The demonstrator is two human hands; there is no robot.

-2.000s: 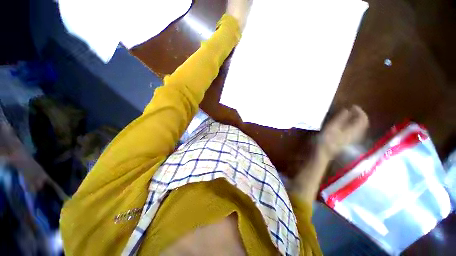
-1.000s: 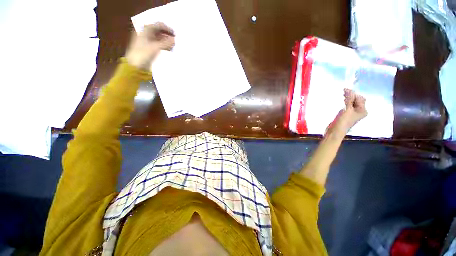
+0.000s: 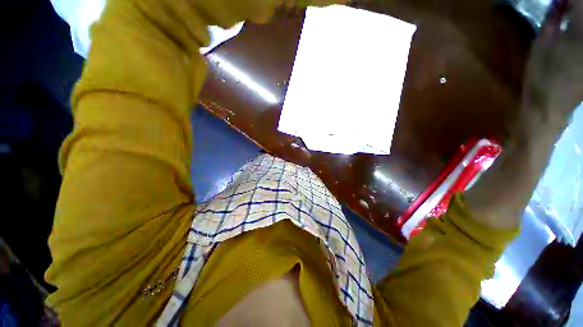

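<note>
A folded white garment (image 3: 348, 80) lies flat on the glossy dark brown table, with no hand on it. The stack of empty clear bags (image 3: 436, 198) lies at the right near the table edge. Its red band shows, and my right arm covers much of the rest. My left hand is out of the picture; its mustard sleeve rises large on the left and bends along the top edge. My right forearm is blurred and reaches to the upper right edge; the hand itself cannot be made out.
White cloth (image 3: 80, 22) shows at the upper left, partly behind my left sleeve. Shiny plastic-covered items (image 3: 566, 175) lie at the far right, beyond my right arm. A small pale speck (image 3: 442, 80) lies on the table. The table edge (image 3: 240, 133) runs diagonally before the checked apron.
My left hand has left the folded garment and gone out of view. My right hand has left the bag stack, and that arm now reaches up right. The view has turned.
</note>
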